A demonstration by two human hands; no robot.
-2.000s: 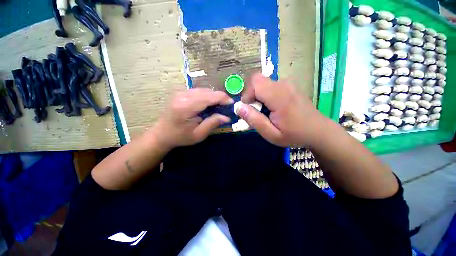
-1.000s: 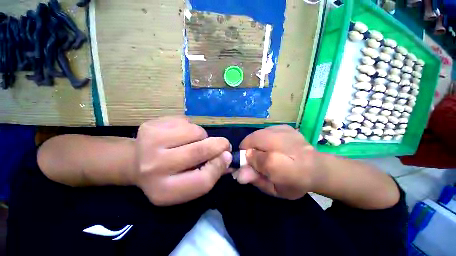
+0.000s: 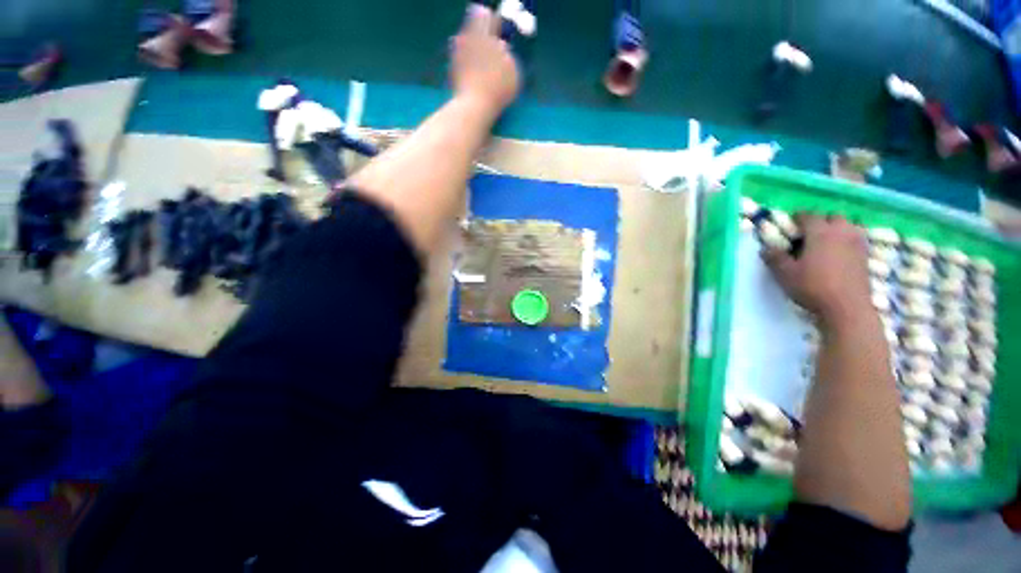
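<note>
My left hand (image 3: 485, 62) is stretched out over the green belt at the top, blurred, with a joined leg assembly (image 3: 516, 18) at its fingers, cream-white end up. My right hand (image 3: 826, 266) is inside the green tray (image 3: 708, 369), its fingertips at the cream body parts (image 3: 775, 233) near the upper left corner; its grip is hidden. More cream parts stand in rows to its right. The bright-green cap (image 3: 530, 306) sits on the cardboard patch (image 3: 524, 252) on the blue pad (image 3: 476, 349).
Dark leg parts (image 3: 230, 237) lie in a heap at left, with cream-and-dark assemblies (image 3: 308, 125) above them. The belt (image 3: 694, 67) carries reddish-brown parts (image 3: 625, 69) and more assemblies. A white crumpled strip (image 3: 728, 165) lies at the tray's corner. A lower crate of small parts (image 3: 708, 509) shows below.
My hands were together at the bench edge and lap, working on a dark-and-cream piece. Now they are apart: the left has reached up to the belt, the right into the tray. The view has shifted.
</note>
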